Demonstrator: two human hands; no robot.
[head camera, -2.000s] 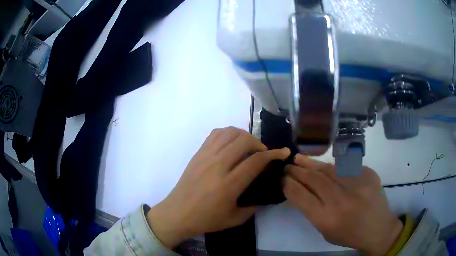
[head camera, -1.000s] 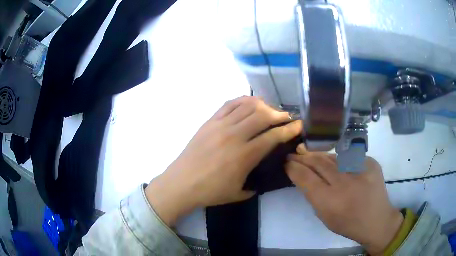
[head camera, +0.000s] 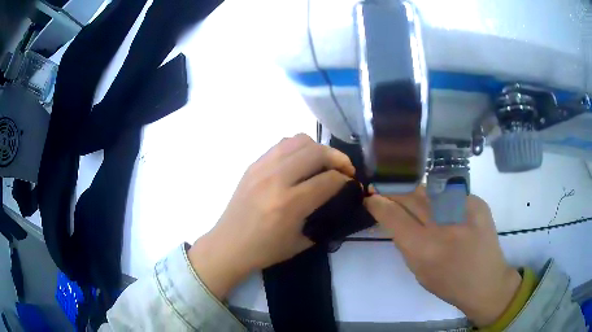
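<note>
A black fabric strip (head camera: 300, 292) runs from the table's front edge up under my left hand (head camera: 272, 201). A folded strip end (head camera: 339, 214) lies between my hands. My left thumb and fingers pinch it at its upper edge. My right hand (head camera: 441, 246) holds its right side with the fingertips, partly behind the grey-blue attachment (head camera: 449, 202). More black fabric shows just above my left fingertips, beside the chrome thread take-up guard (head camera: 393, 97). The needle and presser foot are hidden behind the guard and my fingers.
The white sewing machine head (head camera: 467, 48) with a blue stripe fills the upper right, with a grey tension knob (head camera: 517, 150) on its front. Spare black strips (head camera: 71, 149) drape over the table's left side. A grey unit with a round vent (head camera: 19, 136) stands at far left.
My left hand has moved slightly left and down from the guard, and the folded end shows more between my hands. The view has shifted a little. My right hand still holds the fabric.
</note>
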